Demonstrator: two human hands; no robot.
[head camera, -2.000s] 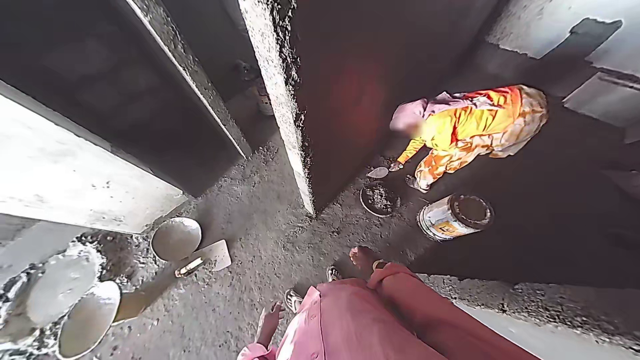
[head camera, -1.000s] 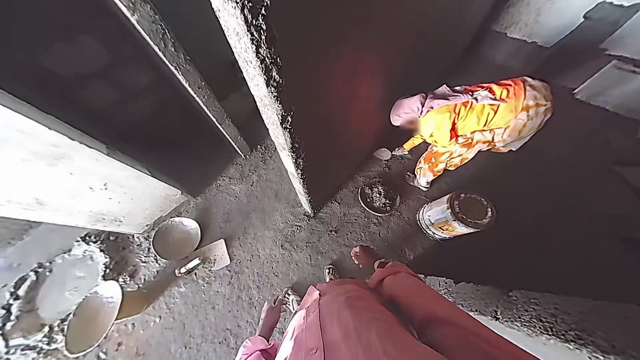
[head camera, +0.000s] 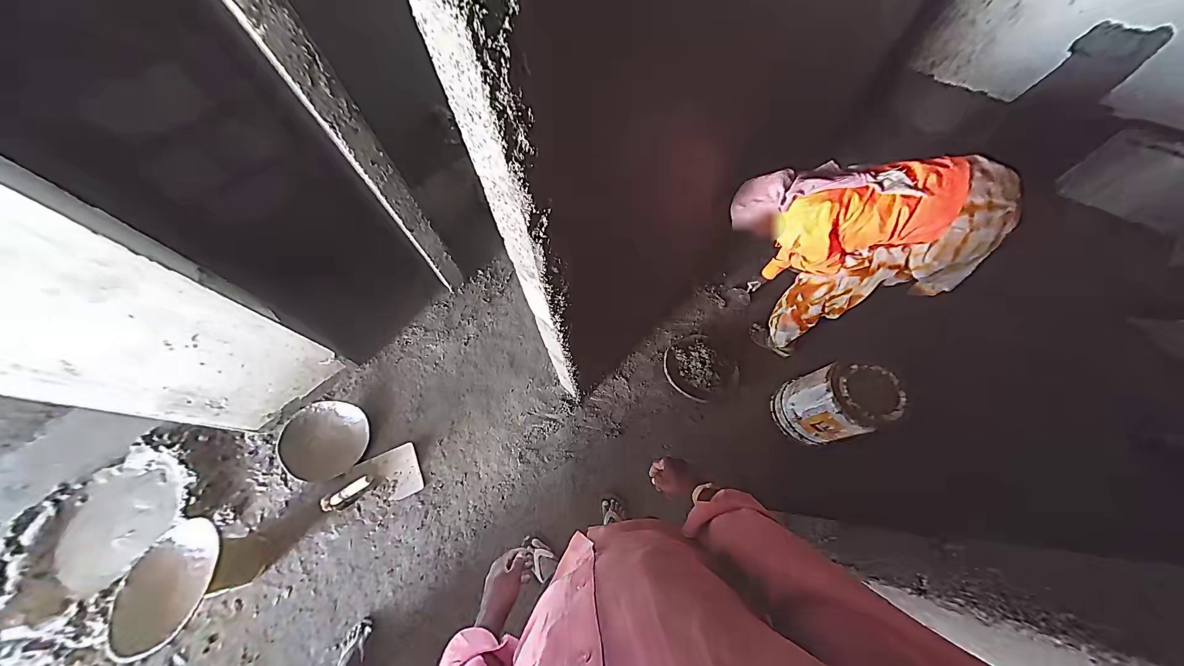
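My left hand (head camera: 504, 575) hangs low beside my pink shirt, near a sandalled foot, with its fingers slightly apart and no object visible in it. My right hand (head camera: 673, 476), with a band at the wrist, hangs in front of my body; its fingers look curled, and nothing shows in them. Nearest to it are a round pan of dark mortar (head camera: 700, 368) and a large paint bucket (head camera: 823, 407) with a crusted lid or top. On the floor at the left, a flat square-bladed trowel (head camera: 398, 470) with a pale handle touches or nearly touches a metal pan (head camera: 324, 440).
A person in orange and yellow clothes (head camera: 879, 222) crouches at the dark wall, holding a small trowel (head camera: 737, 296). The end of a partition wall (head camera: 499, 185) juts toward me. Another metal pan (head camera: 165, 588) lies lower left by wet, pale material (head camera: 120, 527). A low ledge (head camera: 999, 573) runs behind my right arm.
The crouching person's trowel has moved from above the mortar pan up toward the wall, then a little to the right. My hands stay low, with little plain movement.
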